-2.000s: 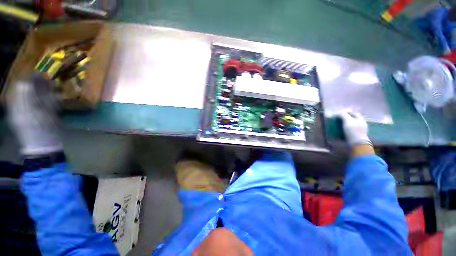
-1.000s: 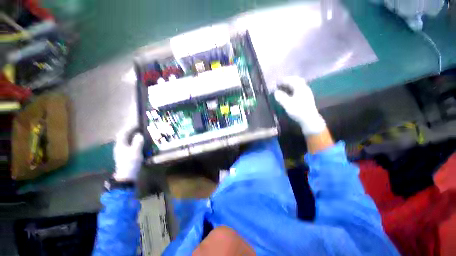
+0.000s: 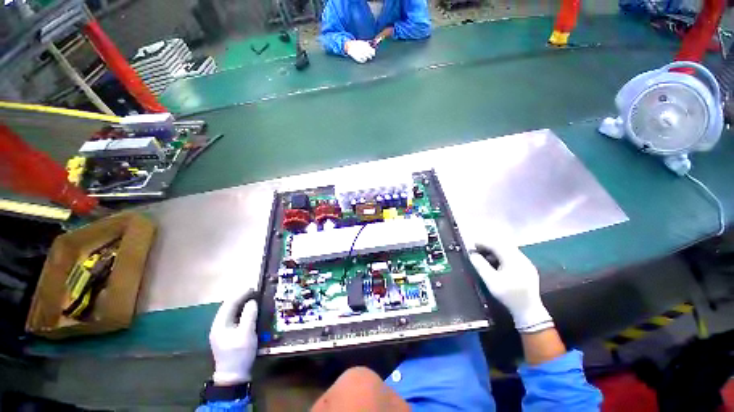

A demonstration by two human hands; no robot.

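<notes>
A power module [image 3: 366, 241] lies on the metal sheet [image 3: 531, 177] at the bench's front edge, its dark tray flat around a green board with a long white heat sink and two dark-red rings. My left hand [image 3: 234, 338], in a white glove with dark fingertips, is at the tray's left side, fingers along the rim. My right hand [image 3: 507, 282], gloved the same way, is at the tray's right side, its fingers bent by the rim.
A cardboard box [image 3: 133, 282] with yellow-green and dark items stands at left. Another module [image 3: 133, 157] lies beyond it, near a red post [image 3: 40, 169]. A desk fan [image 3: 670, 113] with a cable stands at right. A person's gloved hand [image 3: 360, 51] is across the bench.
The view has tilted up and steadied. My right hand has come to the module's right side; my left hand, away at the box two seconds ago, stays at its left side.
</notes>
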